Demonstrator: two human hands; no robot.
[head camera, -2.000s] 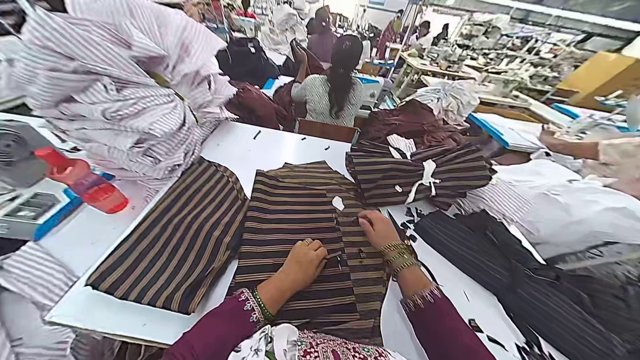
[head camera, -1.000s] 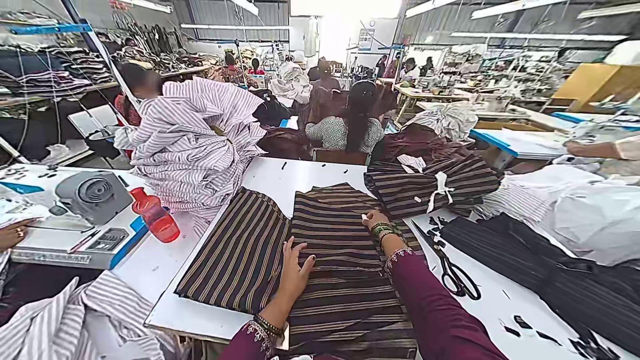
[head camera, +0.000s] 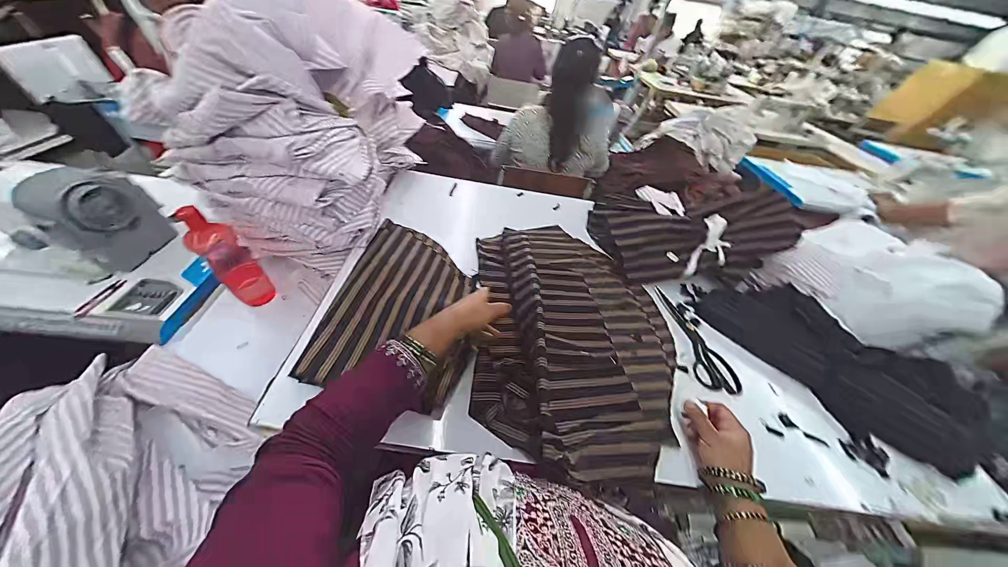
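My left hand (head camera: 472, 312) rests at the left edge of a dark brown striped fabric piece (head camera: 583, 354), its fingers on the cloth; whether they pinch it is not clear. That edge looks raised or folded. Left of it lies another striped fabric piece (head camera: 378, 307), with stripes running lengthwise. My right hand (head camera: 718, 437) is at the table's front edge, right of the fabric, fingers curled with something small and white at the fingertips. Black-handled scissors (head camera: 709, 362) lie just beyond it on the white table (head camera: 441, 197).
A tied striped bundle (head camera: 677, 236) lies at the back right, dark fabric (head camera: 850, 378) at the right among black scraps. A red plastic bottle (head camera: 228, 256), a sewing machine (head camera: 94, 213) and a heap of white striped cloth (head camera: 276, 150) stand left. A person (head camera: 563, 118) sits ahead.
My right hand has moved off the striped fabric toward the table's front right. My left hand has gone to the fabric's left edge, which now looks lifted or folded.
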